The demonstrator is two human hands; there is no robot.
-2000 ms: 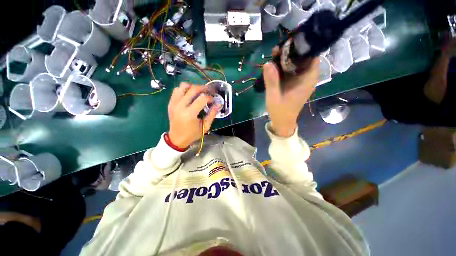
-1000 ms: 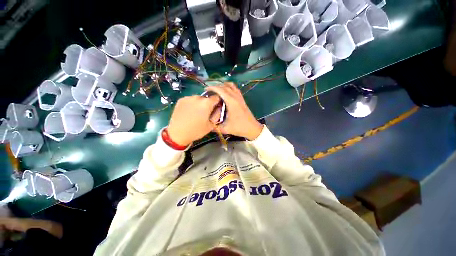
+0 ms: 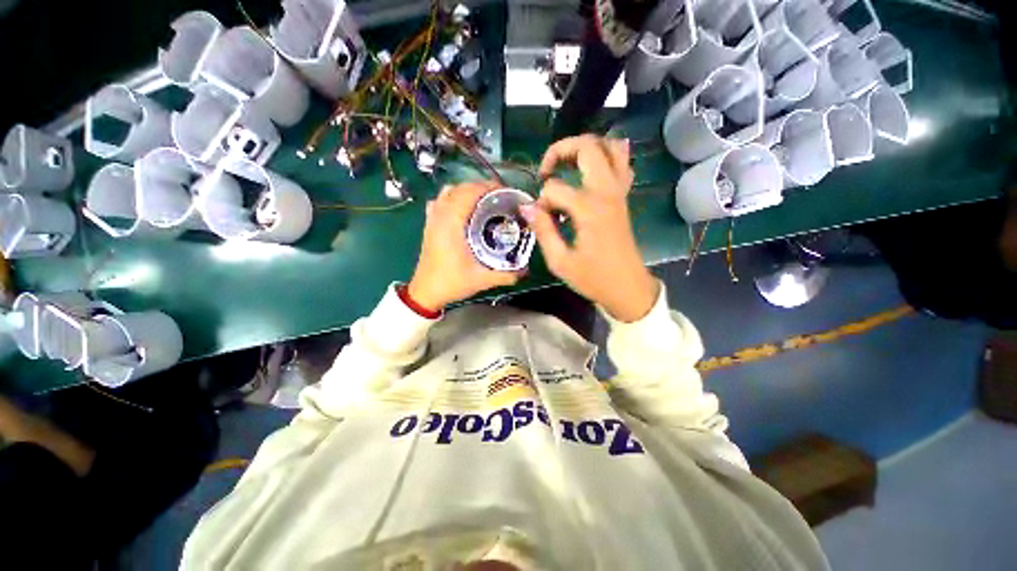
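Note:
A white housing (image 3: pixel 484 248) is held over the front edge of the green bench, its round open end facing up. A small component (image 3: pixel 504 232) shows inside it. My left hand (image 3: pixel 448 248) is closed around the housing's left side. My right hand (image 3: pixel 597 223) is at the housing's right rim, thumb and fingertips touching or very near it; whether they pinch a wire cannot be told. The black electric screwdriver (image 3: pixel 593 80) hangs behind my right hand, before the screw feeder (image 3: pixel 533 80).
Loose white housings (image 3: pixel 167 187) lie on the left, and a tight cluster (image 3: pixel 805 143) stands on the right with wires over the edge. A tangle of wired components (image 3: pixel 418 123) lies left of the feeder. People's arms show at both sides.
The screwdriver has left my right hand and hangs free. The housing is turned so its round opening faces up. My right hand has opened away from my left, staying at the rim.

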